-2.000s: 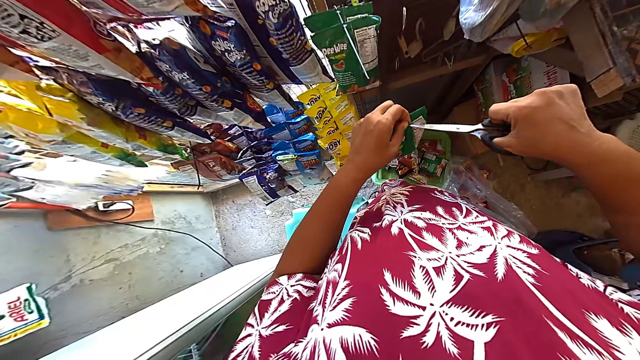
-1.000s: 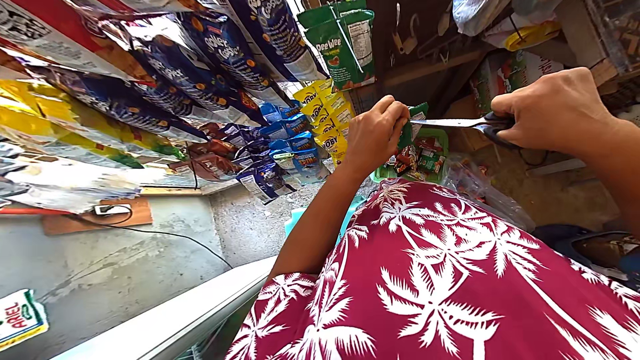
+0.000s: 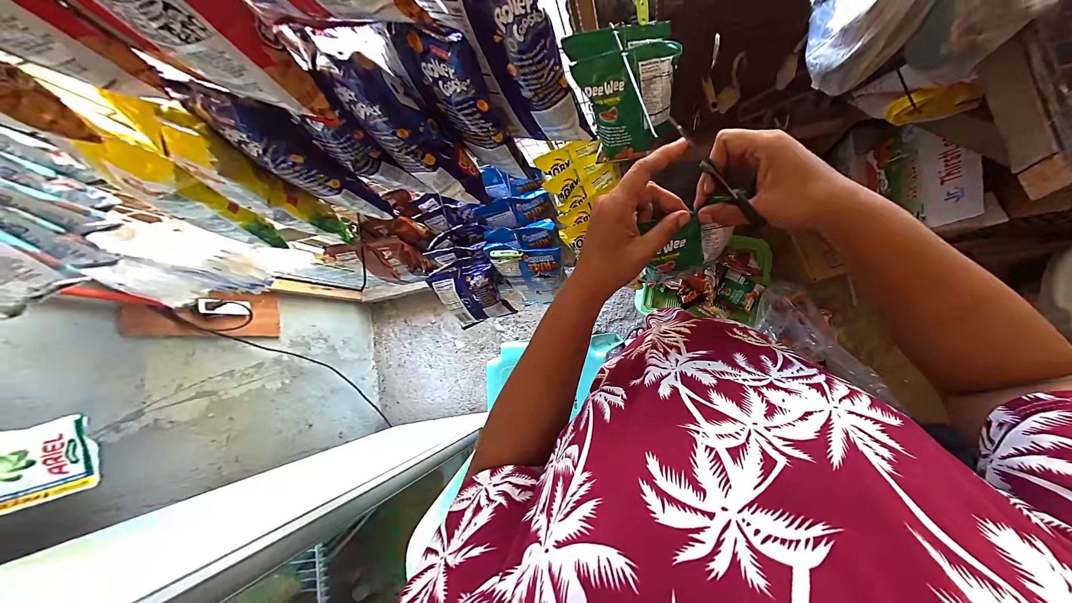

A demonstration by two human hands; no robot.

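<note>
My left hand (image 3: 632, 218) pinches the upper edge of a green snack packet (image 3: 680, 248) between thumb and fingers. Close beside it, my right hand (image 3: 766, 180) grips the same edge with thumb and finger, and black-handled scissors (image 3: 727, 191) stay hooked in its fingers, blades pointing up and left. Similar green packets (image 3: 620, 92) hang just above my left hand. Below both hands a green plastic basket (image 3: 764, 261) holds small wrapped packets.
Hanging snack bags (image 3: 435, 100) fill the upper left, with yellow sachets (image 3: 578, 188) and blue sachets (image 3: 521, 219) near my left hand. A white ledge (image 3: 251, 511) crosses the lower left. Clear plastic bags (image 3: 804, 322) lie right of the basket.
My right hand has moved left to the packet beside my left hand. The scissors, earlier held out to the right with blades toward my left hand, now point up and left.
</note>
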